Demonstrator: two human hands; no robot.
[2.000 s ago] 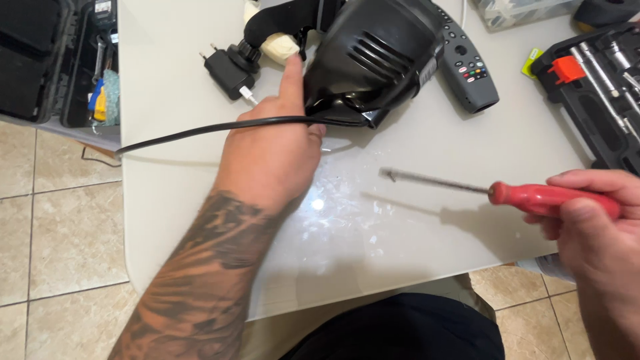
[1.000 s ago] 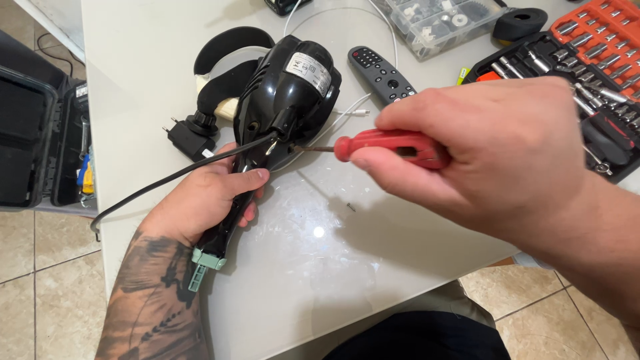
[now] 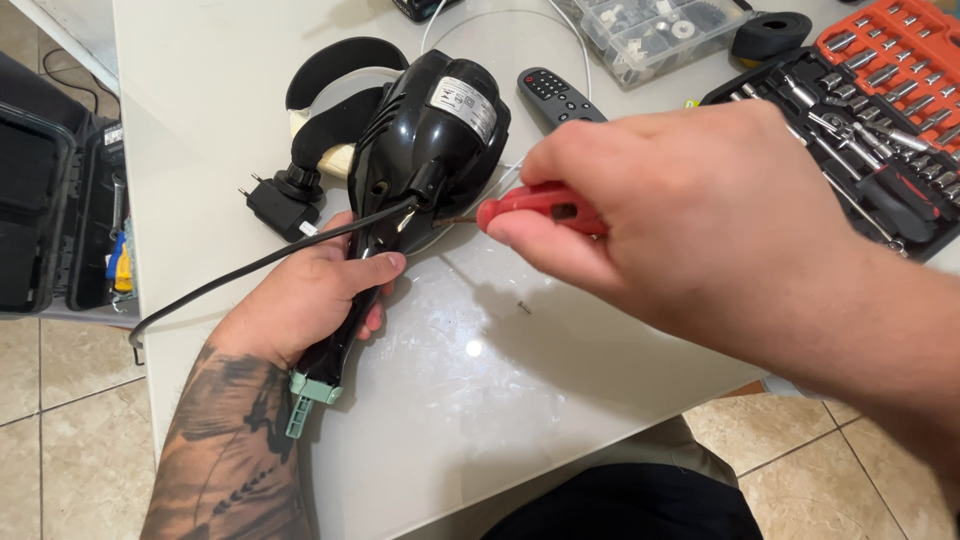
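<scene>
A glossy black corded appliance housing [image 3: 409, 142], its kind not certain, lies tilted on the white table. My left hand [image 3: 315, 289] grips its narrow handle, thumb on top. A pale green plastic piece [image 3: 315, 391] sits at the handle's lower end. The black power cord [image 3: 247, 276] leaves the housing and runs left across my hand to the table edge. My right hand [image 3: 622, 202] holds a red-handled screwdriver [image 3: 536, 210], its shaft pointing left at the side of the housing near the cord's entry; the tip's exact seat is hidden. A small screw [image 3: 524, 307] lies on the table.
Beyond the housing are a black plug adapter [image 3: 281, 206], a black strap [image 3: 341, 112] and a grey remote control [image 3: 559, 97]. A clear parts organizer [image 3: 652, 37], a black tape roll [image 3: 771, 36] and a socket set [image 3: 862, 112] stand at right. An open black case [image 3: 45, 210] is at left.
The housing has been turned, with its label and cord entry now facing up. My left hand has taken its handle. My right hand has brought the screwdriver left to the housing.
</scene>
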